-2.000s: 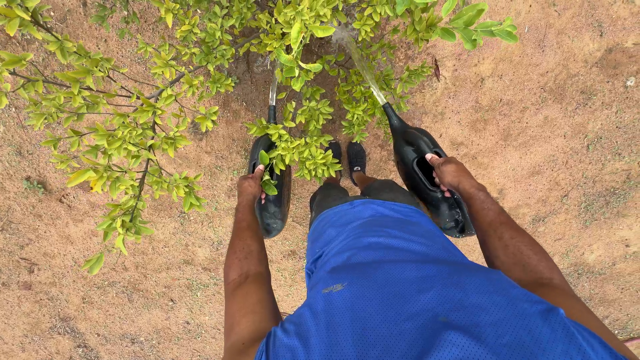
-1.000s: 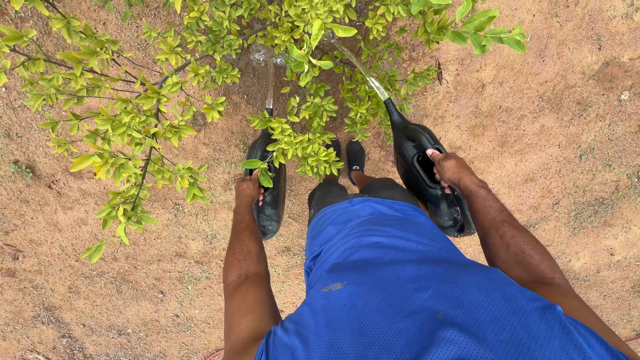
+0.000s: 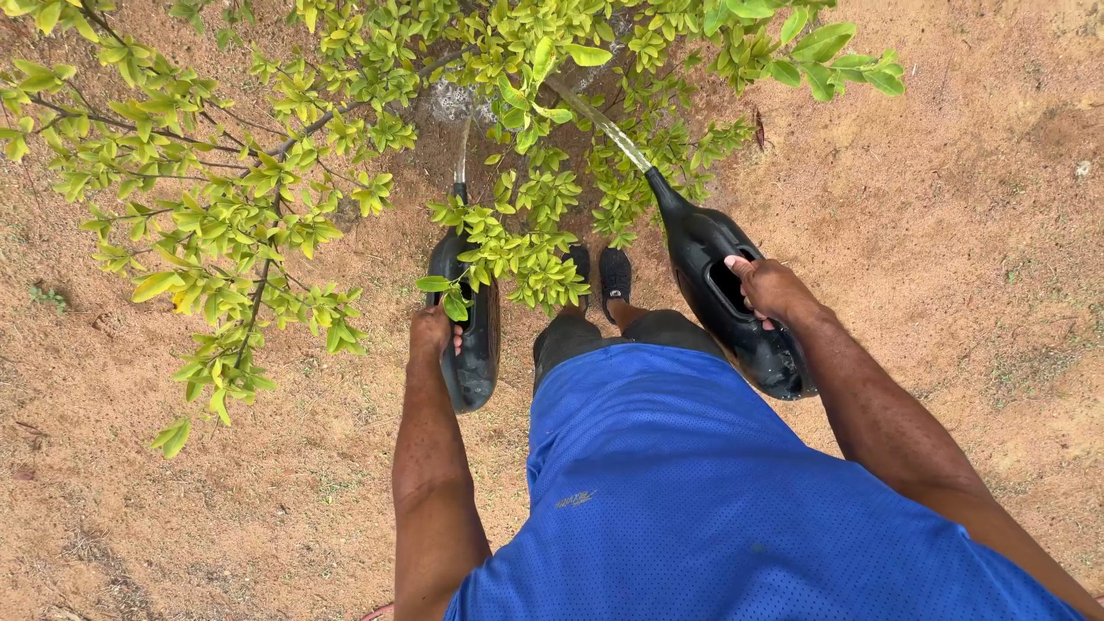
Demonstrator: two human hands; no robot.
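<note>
My left hand (image 3: 435,332) grips the handle of a black plastic watering can (image 3: 473,371), partly hidden by leaves. My right hand (image 3: 769,289) is closed round the handle of a second black watering can (image 3: 709,250), tilted with its neck toward the upper left. A stream of water (image 3: 461,151) runs from the left can onto wet, frothy soil (image 3: 453,102). Another water stream (image 3: 617,134) leaves the right can and passes behind leaves. Both cans point toward the base of a leafy green shrub (image 3: 535,198), whose base is hidden by foliage.
Shrub branches (image 3: 276,155) spread across the upper left and over the left can. Dry reddish sandy ground (image 3: 931,216) lies all round, with a small weed (image 3: 47,297) at the far left. My feet in dark shoes (image 3: 615,274) stand between the cans.
</note>
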